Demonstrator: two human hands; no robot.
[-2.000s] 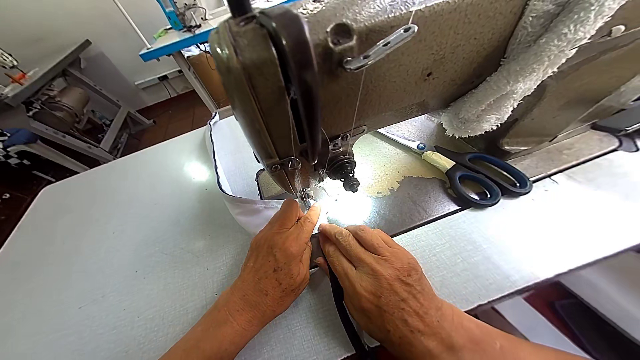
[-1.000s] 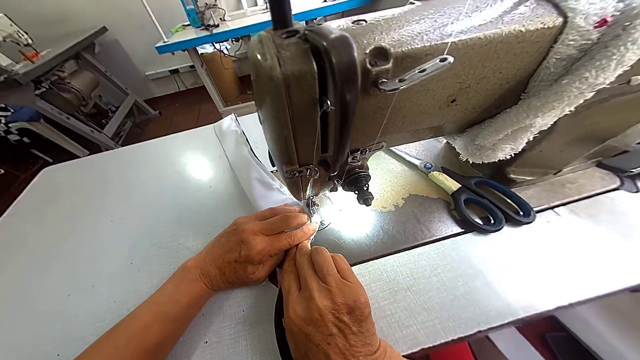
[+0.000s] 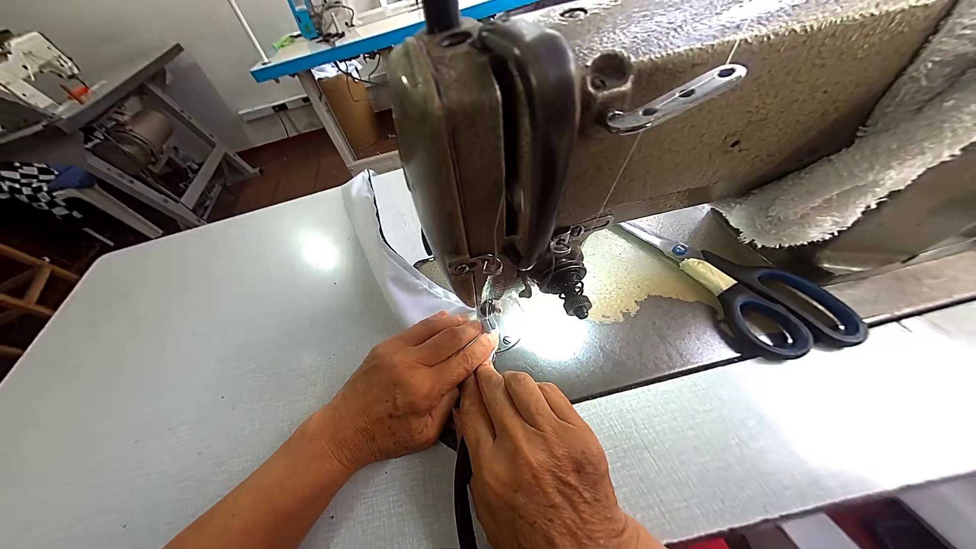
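Note:
White fabric with a dark edge (image 3: 393,267) runs from behind the head of an industrial sewing machine (image 3: 465,152) to its presser foot (image 3: 488,314). My left hand (image 3: 404,381) pinches the fabric's edge just in front of the foot, fingertips almost touching it. Close beside it, my right hand (image 3: 537,457) has its thumb and forefinger closed on the work at the near side of the foot. A black strip (image 3: 463,488) hangs from under the hands toward me. The fabric between the fingertips is mostly hidden.
Scissors with dark blue handles (image 3: 766,305) lie on the machine bed, right of the needle. A white terry cloth (image 3: 854,168) hangs over the machine arm. Behind stand a blue-edged table (image 3: 343,52) and another sewing machine (image 3: 38,69) at the left.
Two seconds ago my hands were side by side at the foot; my left hand now comes in more from the left. The white fabric behind the needle lies differently. The view has shifted somewhat.

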